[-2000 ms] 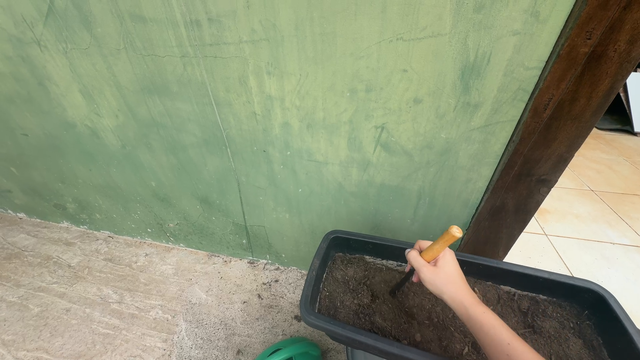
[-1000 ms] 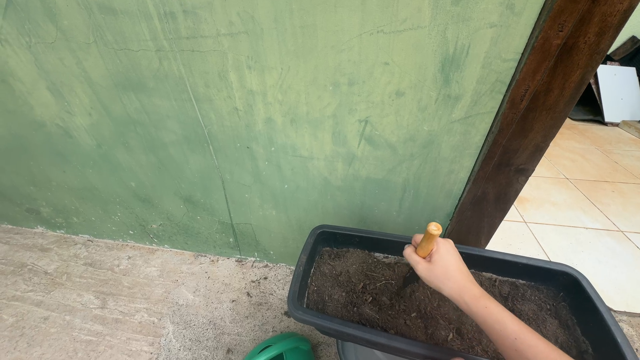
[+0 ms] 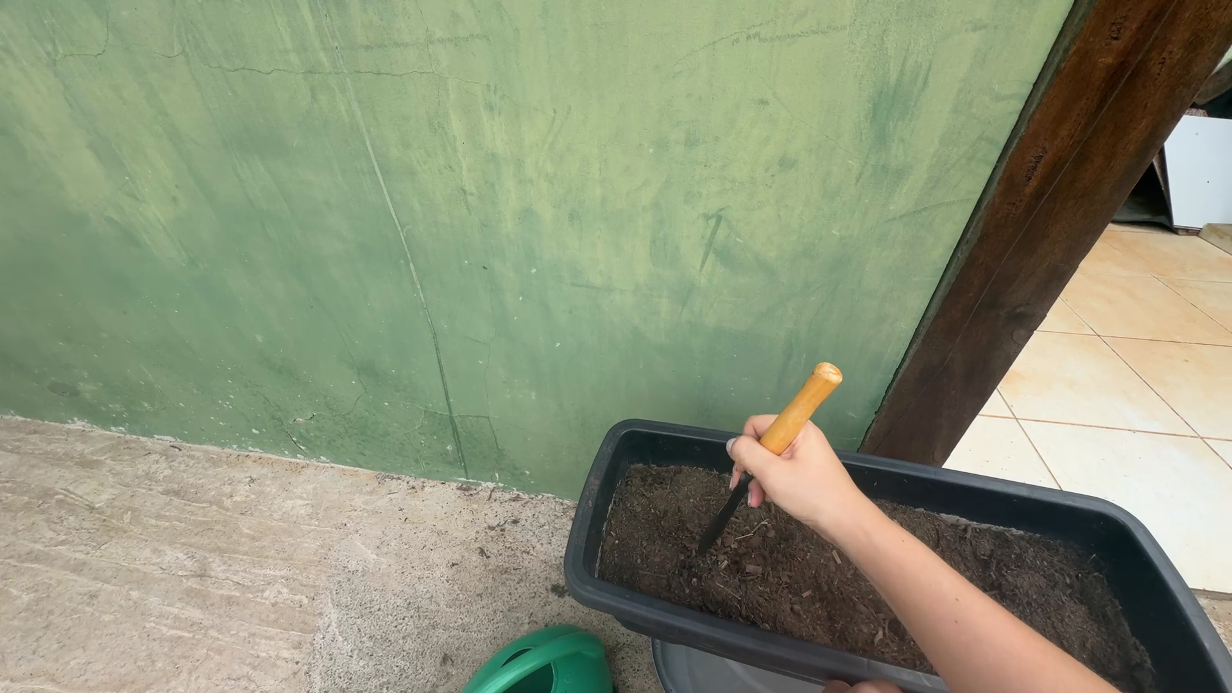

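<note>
My right hand is closed round a small garden hand tool with a wooden handle and a dark metal shank. The tool slants down to the left, its lower end in the dark soil, so the shape of that end is hidden. The soil lies in a long black plastic planter. At the bottom edge of the view, a sliver of skin, apparently fingers of my left hand, shows by the planter's near rim; the rest is out of view.
A green watering can, partly cut off, stands left of the planter. Under the planter's near side a grey rounded object shows. A green wall rises behind, with a dark wooden post at its right, beside a tiled floor.
My right hand has moved the tool leftward over the soil since one second ago. Its handle leans more to the right, and the dark shank shows more clearly. Skin now shows at the near rim.
</note>
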